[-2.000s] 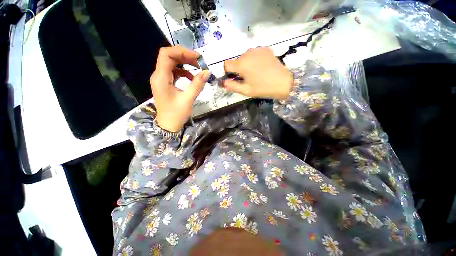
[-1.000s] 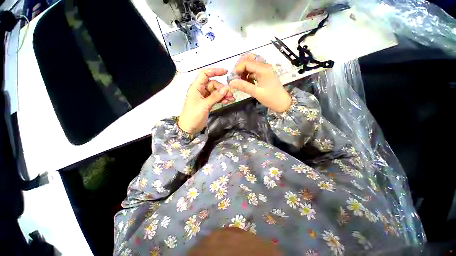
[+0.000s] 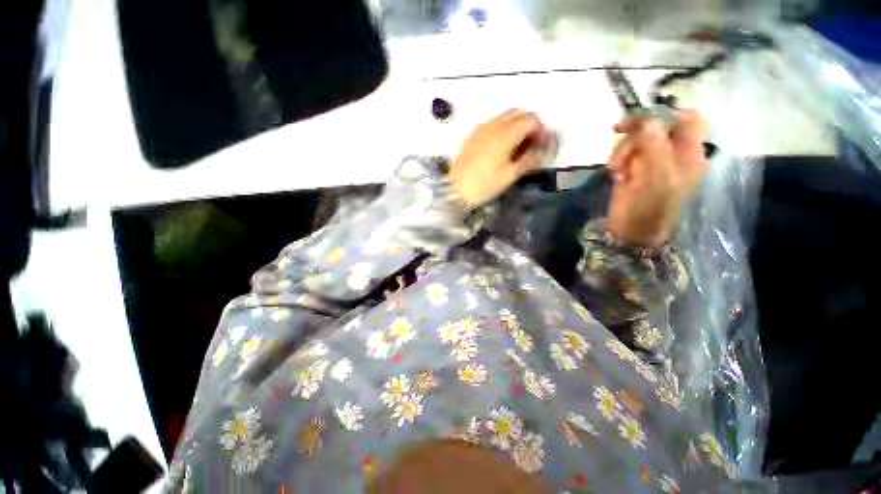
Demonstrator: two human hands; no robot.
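My left hand (image 3: pixel 501 154) is at the front edge of the white table, fingers curled and blurred; I cannot tell if it holds anything. My right hand (image 3: pixel 657 172) is over the dark snips (image 3: pixel 626 89) near the front edge; their pointed blades stick out beyond its fingertips, and blur hides whether it grips them. A small dark round thing, perhaps a bobbin (image 3: pixel 441 108), lies on the table left of my left hand. The black mesh panel (image 3: pixel 319 72) with its camouflage strip (image 3: pixel 243 58) lies at the upper left.
The white table (image 3: pixel 386 135) runs across the view. A black cord (image 3: pixel 697 69) lies at the upper right. Clear plastic (image 3: pixel 729 289) hangs at the table's right side. A small bright light (image 3: pixel 468 17) shows at the top edge, where the machine is mostly cut off.
The view has shifted, cutting off most of the machine. My hands have moved apart; the right is now at the snips. The small dark round thing now shows on the table.
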